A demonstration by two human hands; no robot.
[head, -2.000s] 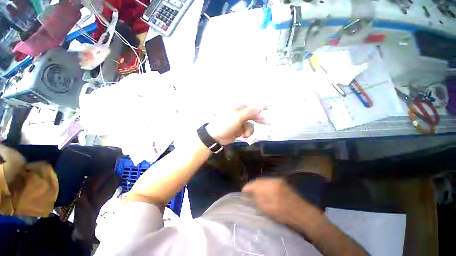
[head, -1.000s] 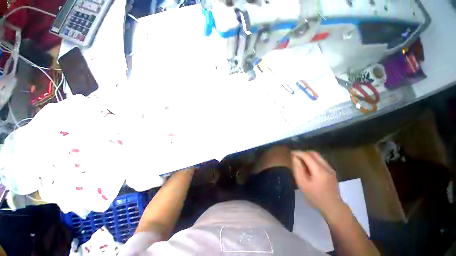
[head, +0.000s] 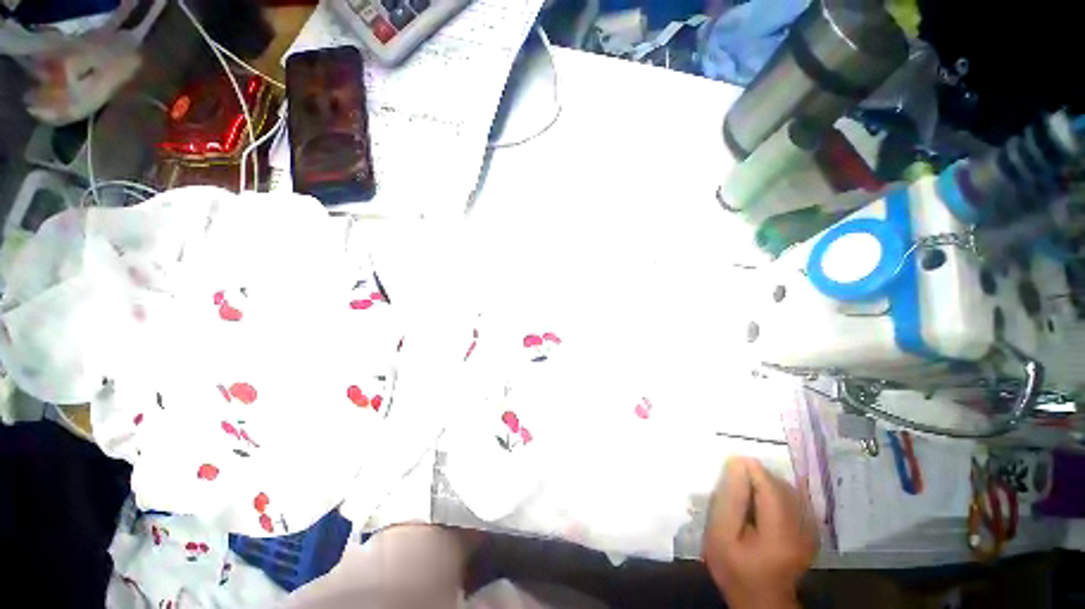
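Note:
Cherry-print fabric (head: 238,357) lies heaped on the left of the white table, and another piece (head: 535,405) spreads over the table's middle to the front edge. My right hand (head: 759,529) is at the front edge, right of the fabric, with fingers curled; whether it holds anything small cannot be told. My left hand is not in view; only a pale sleeve (head: 399,569) shows at the bottom. The sewing machine head (head: 880,286), with a blue stripe and blue round part, stands at the right.
A smartphone (head: 330,125) and calculator (head: 393,22) lie upper left. Blue-handled snips (head: 904,462) and orange-red scissors (head: 992,506) lie at right. Bottles (head: 809,77) stand behind the machine. A blue basket (head: 292,553) with cherry cloth is below the table.
The view has shifted, bringing the machine head's blue end into sight. My right hand has come up from below the table to its front edge. My left forearm has left the view.

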